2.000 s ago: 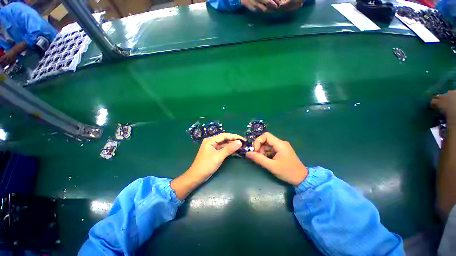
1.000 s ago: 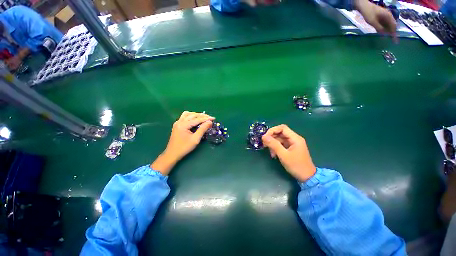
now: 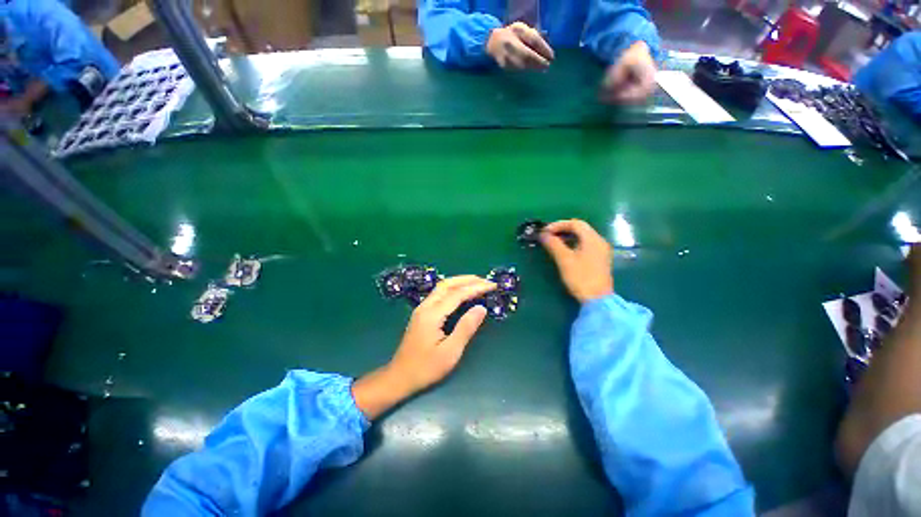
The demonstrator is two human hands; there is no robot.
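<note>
A small dark module [image 3: 529,232] lies on the green surface. My right hand [image 3: 580,257] has its thumb and finger at the module's right edge. My left hand [image 3: 441,333] is over the right pile of dark modules [image 3: 503,295], fingertips at its left side and thumb apart from the fingers; whether they hold a piece cannot be told. Another dark, glittering pile [image 3: 406,282] lies just left of my left fingers. Two silvery modules [image 3: 242,271] lie further left near the metal post.
Slanted grey metal posts [image 3: 86,207] stand at left. A pale grid tray [image 3: 126,101] is far left. Another person's hands [image 3: 520,46] are across the line. White sheets [image 3: 694,96] and dark parts lie far right. A person's arm is at the right edge beside a sheet with dark parts.
My left hand has moved right, from the left pile to the right one. My right hand has moved up and away to a single module, which now lies nearer the piles. The person across has drawn back.
</note>
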